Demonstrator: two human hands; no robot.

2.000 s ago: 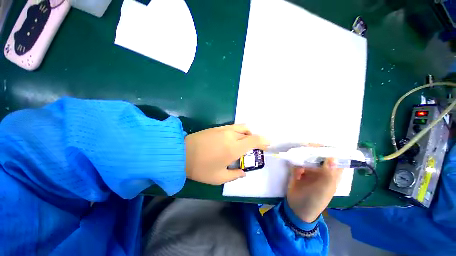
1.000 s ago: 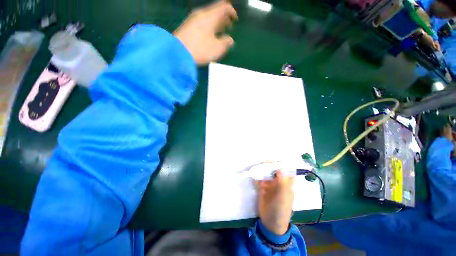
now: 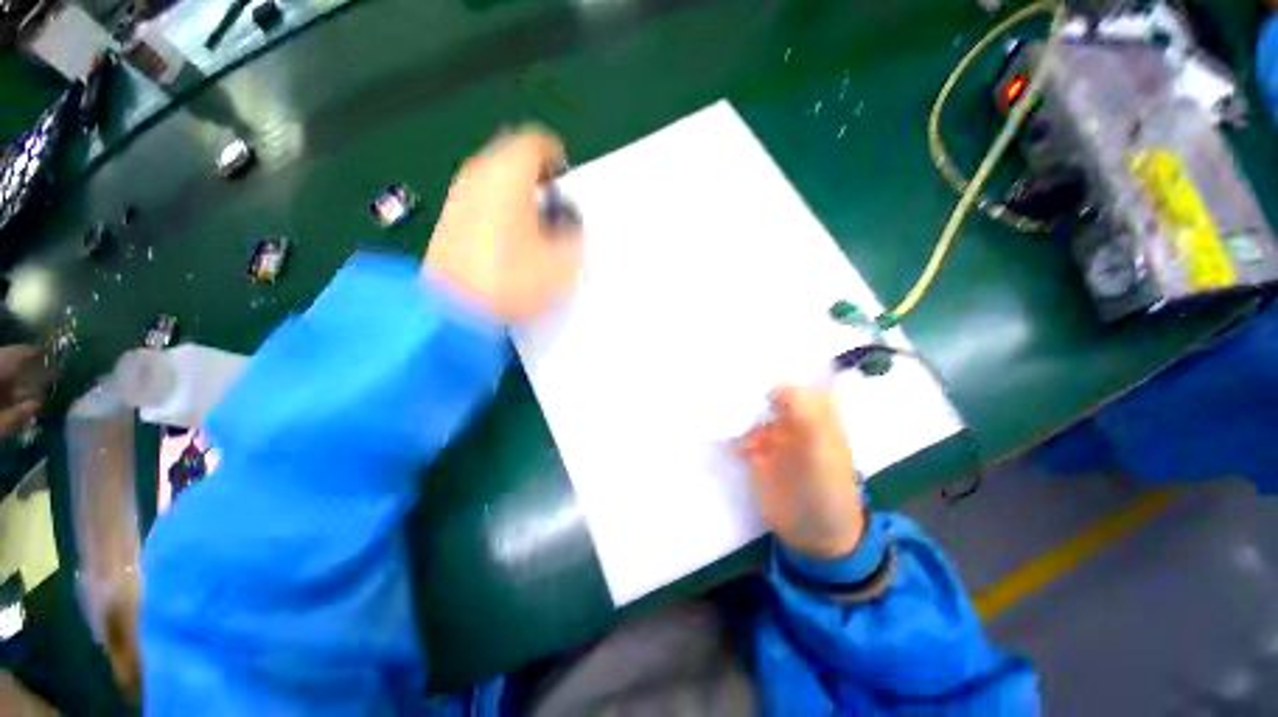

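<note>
My left hand point(image 3: 507, 231) is blurred over the upper left edge of the white paper sheet point(image 3: 673, 308). Its fingers hold a small dark module point(image 3: 558, 207), whose details are blurred. My right hand point(image 3: 806, 469) is over the lower right part of the sheet, closed around the dispensing syringe point(image 3: 802, 378). The pale barrel barely stands out against the paper, and its tip cannot be made out. The green-capped rear point(image 3: 858, 317) joins a yellowish air hose point(image 3: 967, 210), and a black cable loops from it.
Several small modules lie at left, one nearest my left hand point(image 3: 393, 206). A translucent bottle point(image 3: 182, 385), partly hidden phone point(image 3: 185, 462) and long clear bag point(image 3: 105, 525) are by my left sleeve. The grey controller point(image 3: 1149, 168) is at right. Another person's hand point(image 3: 17, 392) shows at the left edge.
The view has swung left. My left hand, empty a second ago above the sheet, now has a dark module at its fingers. The labelled module held two seconds ago is gone from the sheet.
</note>
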